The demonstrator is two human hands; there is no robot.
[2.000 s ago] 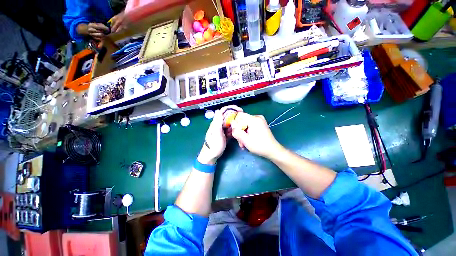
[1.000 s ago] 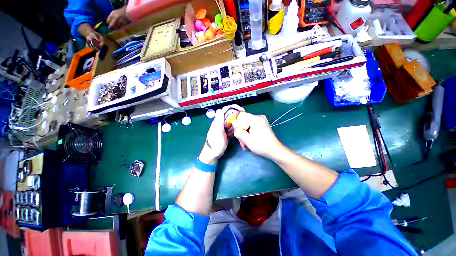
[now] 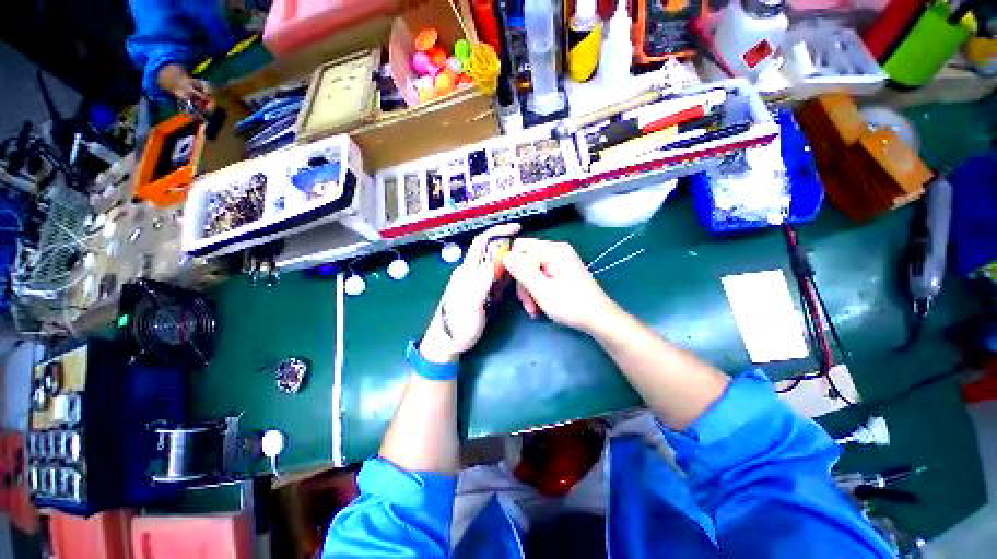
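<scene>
My left hand (image 3: 468, 300), with a blue band at the wrist, holds a small round unit (image 3: 499, 233) with a dark and pale rim, mostly hidden by the fingers. My right hand (image 3: 552, 282) pinches a small orange ball or cap (image 3: 502, 251) against the unit. Both hands are together over the green mat (image 3: 525, 377), and their fingers hide most of the orange piece. Thin metallic tweezers (image 3: 616, 258) lie on the mat right of my right hand.
A parts organiser (image 3: 470, 221) runs behind the hands, with a blue bin (image 3: 811, 186) at its right. White paper (image 3: 767, 317), dark and red leads (image 3: 807, 286) and a grey corded tool (image 3: 933, 246) lie right. A small circuit assembly (image 3: 290, 375) and solder spool (image 3: 188, 450) are left. Another person's arm (image 3: 175, 44) is upper left.
My left hand has tilted and turned a little, and less of the unit and orange piece shows. The whole view has shifted slightly. The other person's hand has moved.
</scene>
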